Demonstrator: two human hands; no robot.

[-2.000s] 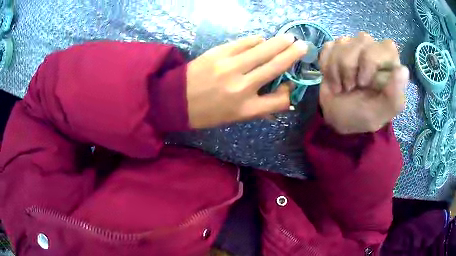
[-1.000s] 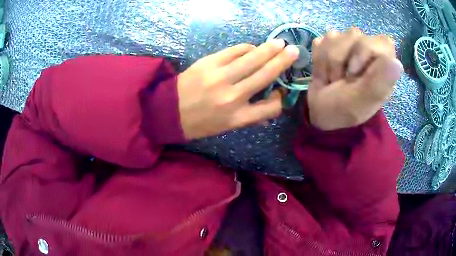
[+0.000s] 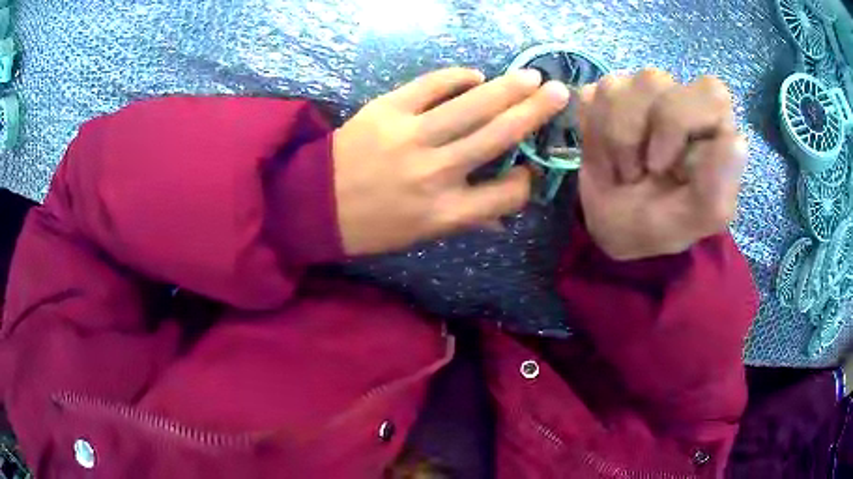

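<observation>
A teal fan head shell [image 3: 561, 50] lies on the silver foil in front of me, its open face up, with a dark inside. My left hand [image 3: 440, 154] lies over its left side, with two fingertips near the centre and the thumb by the lower left rim. My right hand [image 3: 659, 159] is a fist at the shell's right edge and covers that side. A thin pale piece shows inside near the lower rim. Whether it is a tool in my right fist cannot be told. A small teal neck piece [image 3: 547, 185] sticks out below the ring.
Teal spoked fan covers [image 3: 812, 123] are heaped at the right edge. Teal parts [image 3: 8, 122] show cut off at the left edge. Silver bubble foil [image 3: 215, 56] covers the table. Dark purple cloth [image 3: 786, 421] shows at the lower right.
The shell and both hands have shifted slightly left since the first frame. The yellowish end seen in my right fist no longer shows. The grey disc at the centre is now mostly covered.
</observation>
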